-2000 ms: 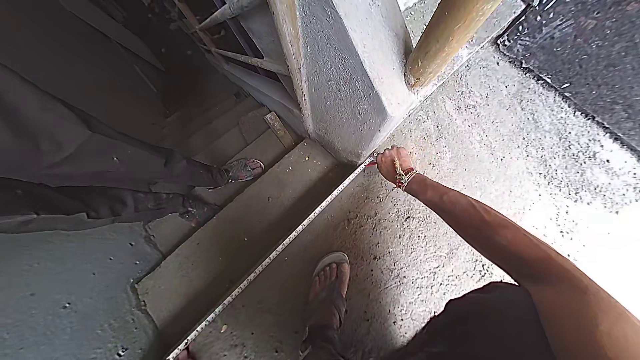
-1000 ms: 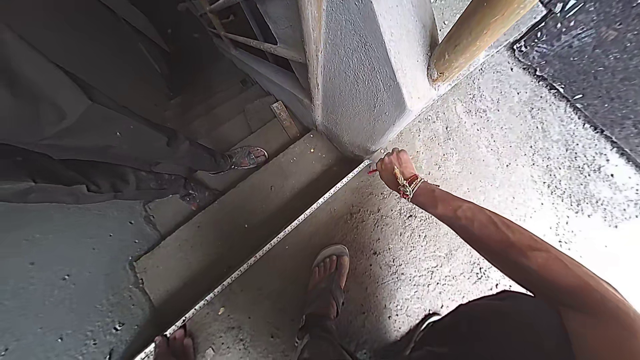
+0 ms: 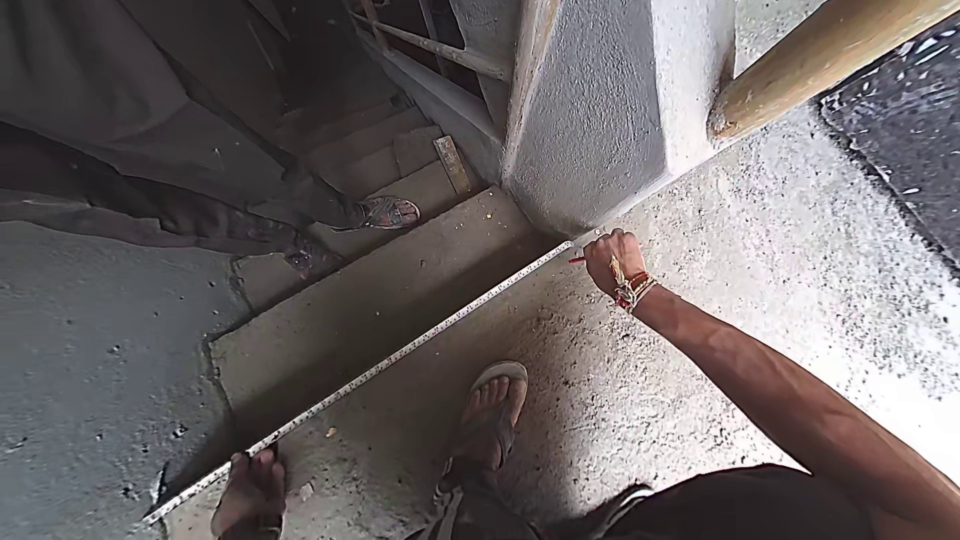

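A white measuring tape with dark marks runs diagonally along the top edge of a concrete stair, from the base of a plastered pillar down to the lower left. My right hand, with thread bracelets at the wrist, is closed at the tape's upper end, against the foot of the pillar. A thin red stick-like item pokes out from that hand. At the lower left, what appears to be my left hand has its fingertips on the tape; its palm is hidden. The tape extends a little past it.
Concrete steps descend to the upper left, where another person's sandalled foot stands. A small flat piece lies on a step. A metal railing and a yellowish post flank the pillar. My sandalled foot is on the landing.
The fingers on the lower part of the tape show much more than two seconds ago, as the view has shifted. My right hand remains beside the pillar's base.
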